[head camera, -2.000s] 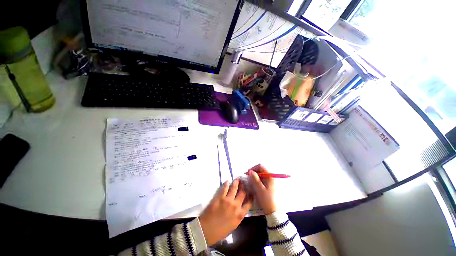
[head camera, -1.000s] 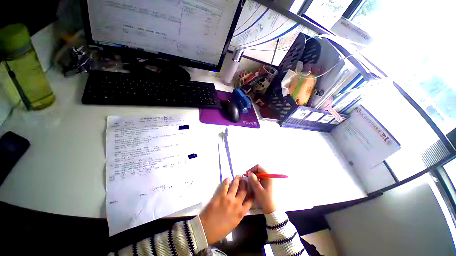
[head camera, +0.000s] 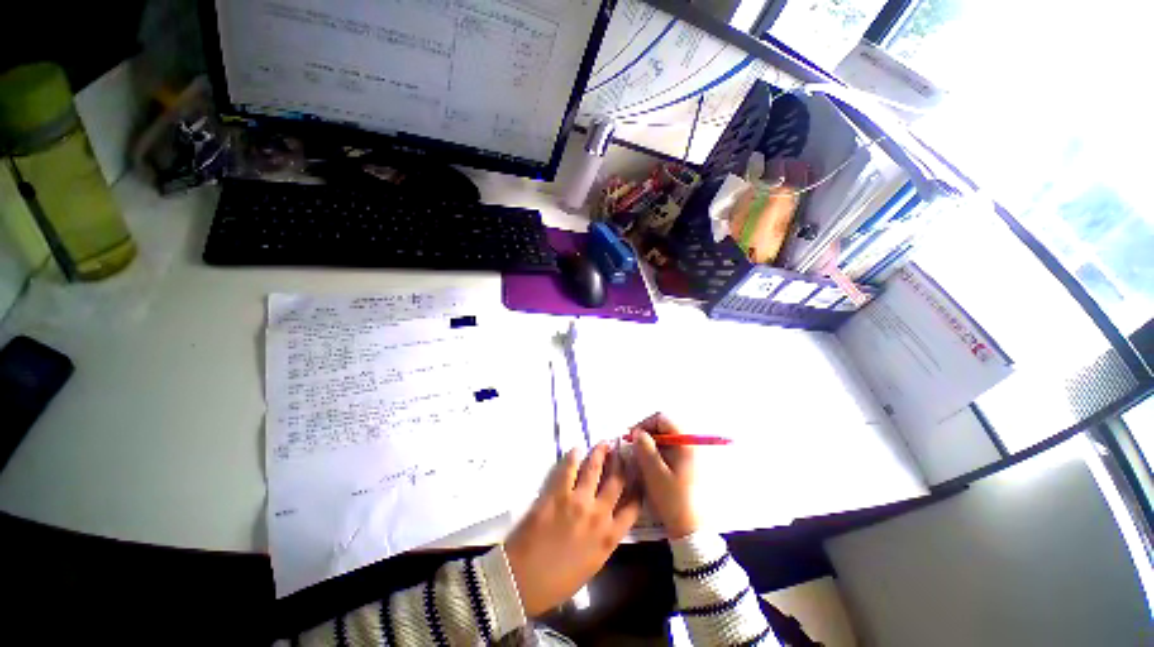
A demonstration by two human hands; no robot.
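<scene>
A printed paper sheet with two black blots lies at the left of my hands. Its lower edge hangs over the desk's front. My right hand holds a red pen, which points to the right. My left hand lies flat beside it, fingers touching or close to the right hand. White sheets under the hands are overexposed and blend into the desk. Grey edge lines run up from my fingers. The pen tip and what lies under the hands are hidden.
A keyboard and monitor stand behind. A black mouse and a blue stapler-like object rest on a purple pad. A green bottle and black phone are left. A file rack stands right.
</scene>
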